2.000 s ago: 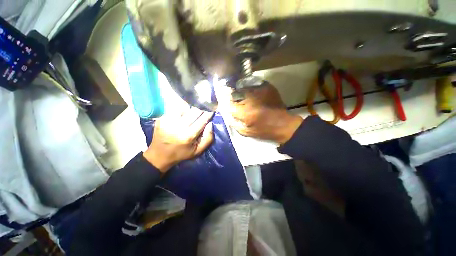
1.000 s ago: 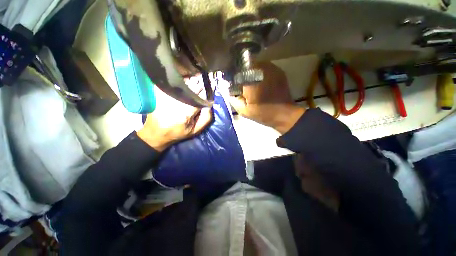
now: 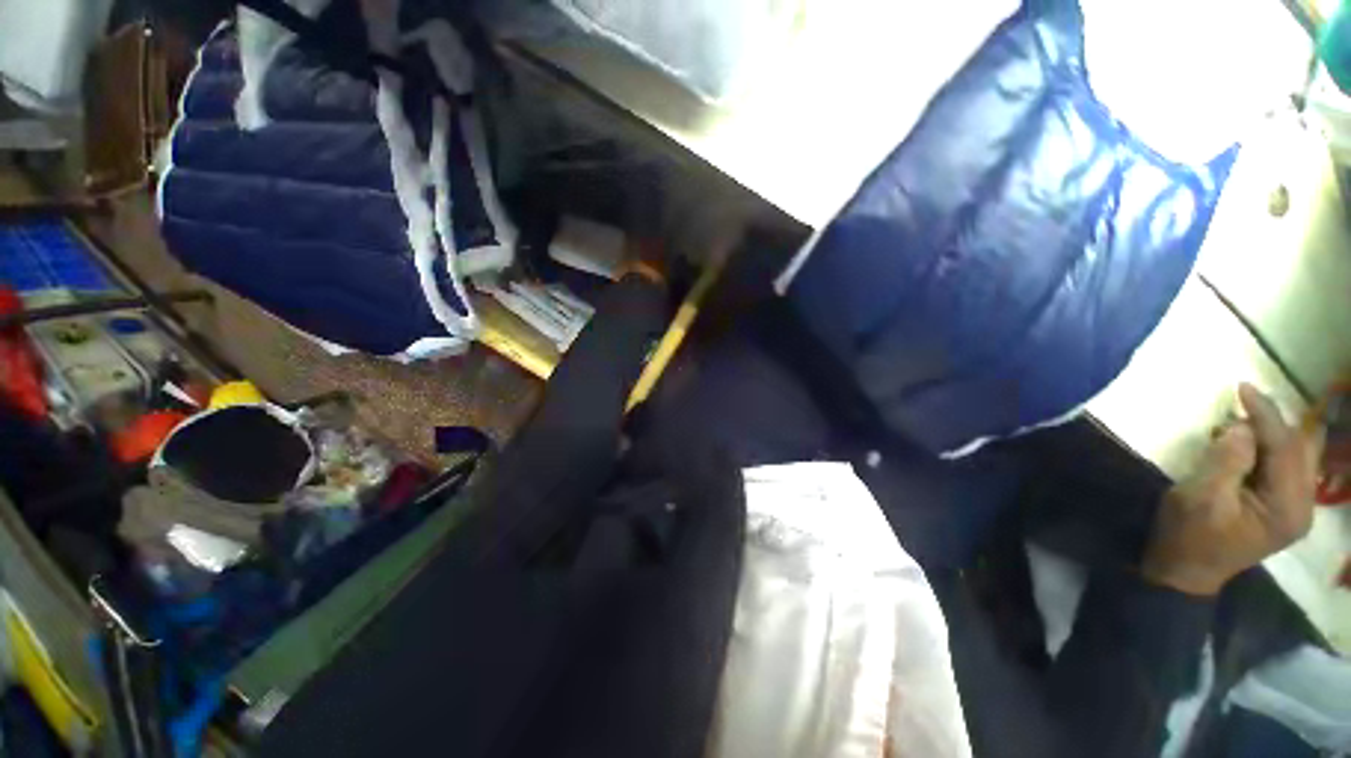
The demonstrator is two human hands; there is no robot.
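Observation:
A navy quilted panel (image 3: 1008, 237) with white edges lies over the white table's front edge, right of centre, and hangs towards my lap. My right hand (image 3: 1237, 496) is at the right, over the table edge, fingers loosely apart and nothing visible in it. My left sleeve reaches into the dark space below the table; only a small blurred part of my left hand (image 3: 646, 273) shows, near papers and a yellow stick. What it holds is hidden.
Navy quilted pieces with white ties (image 3: 282, 208) hang at upper left. A cluttered container with a dark round opening (image 3: 237, 452) stands lower left. A red handle (image 3: 1333, 471) is cut off at the right edge. White cloth (image 3: 830, 607) lies on my lap.
The view has swung left and down; the sewing machine head is out of view. Both hands have left the needle area, the left reaching low below the table. The panel lies away from my hands.

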